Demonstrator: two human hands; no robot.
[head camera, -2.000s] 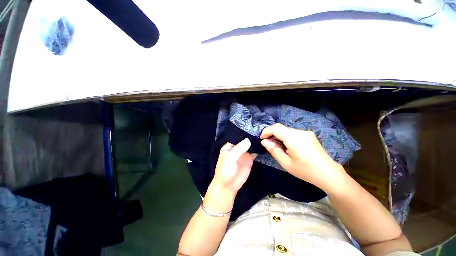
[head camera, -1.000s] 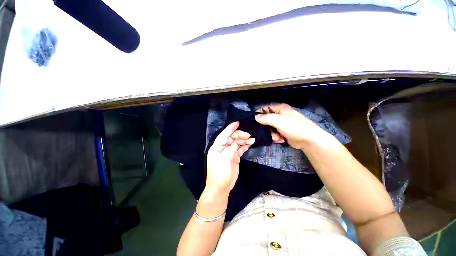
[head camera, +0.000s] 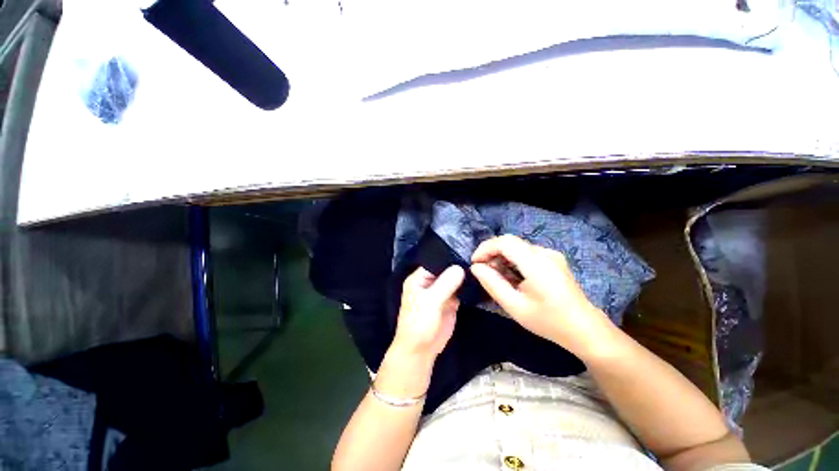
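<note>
A black garment (head camera: 354, 262) with grey-blue patterned panels (head camera: 580, 244) lies heaped on my lap below the table edge. My left hand (head camera: 428, 308) grips the black cloth, thumb on top near its edge. My right hand (head camera: 529, 281) is just right of it, thumb and forefinger pinched together at the black edge (head camera: 448, 246). The fingertips of both hands are close together. A needle or thread cannot be made out.
On the white table (head camera: 322, 152) lie a black thread cone (head camera: 225, 57), a crumpled clear bag (head camera: 110, 90) and a long grey fabric strip (head camera: 552, 51). A cardboard box (head camera: 791, 276) with plastic-wrapped goods stands right. A dark garment pile (head camera: 138, 396) is at lower left.
One second ago the black edge was folded up between my more spread hands. Now it lies lower, my left thumb presses on it and my right fingertips pinch at it. The view has shifted slightly.
</note>
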